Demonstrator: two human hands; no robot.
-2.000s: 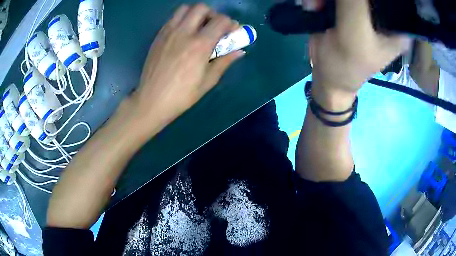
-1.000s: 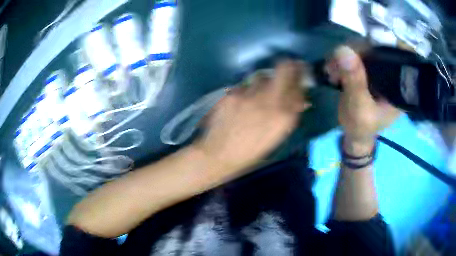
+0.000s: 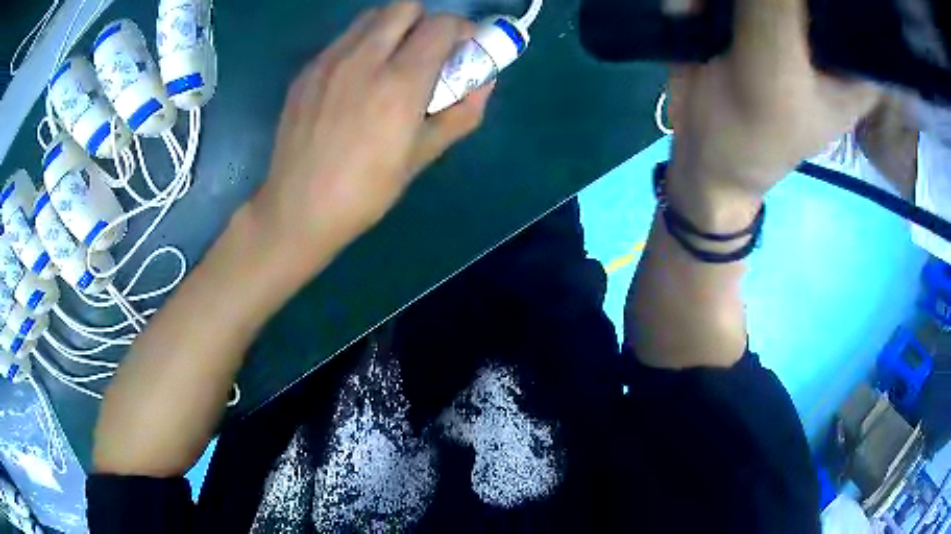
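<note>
My left hand [image 3: 349,125] grips a white handheld unit [image 3: 469,69] with a blue band, low over the dark green mat [image 3: 459,224]. A white cord runs up from the unit's banded end out of the picture. My right hand [image 3: 740,115] holds the black electric screwdriver [image 3: 657,29] at the top edge, to the right of the unit and apart from it. The screwdriver's rear part is cut off by the frame, and no bit can be made out. Grouped units [image 3: 130,78] with white cord loops lie at the left.
A black tool cable [image 3: 871,194] runs right from behind my right wrist. A clear plastic bag [image 3: 40,443] is at the lower left. Blue bins [image 3: 903,360] and cardboard [image 3: 876,443] stand on the floor at the right. Another person's arm [image 3: 886,136] shows at the right.
Since one second ago, the hands have moved apart and up. The unit now shows clearly in my left hand, and the screwdriver is away from it. The view has shifted, and the grouped units appear farther left.
</note>
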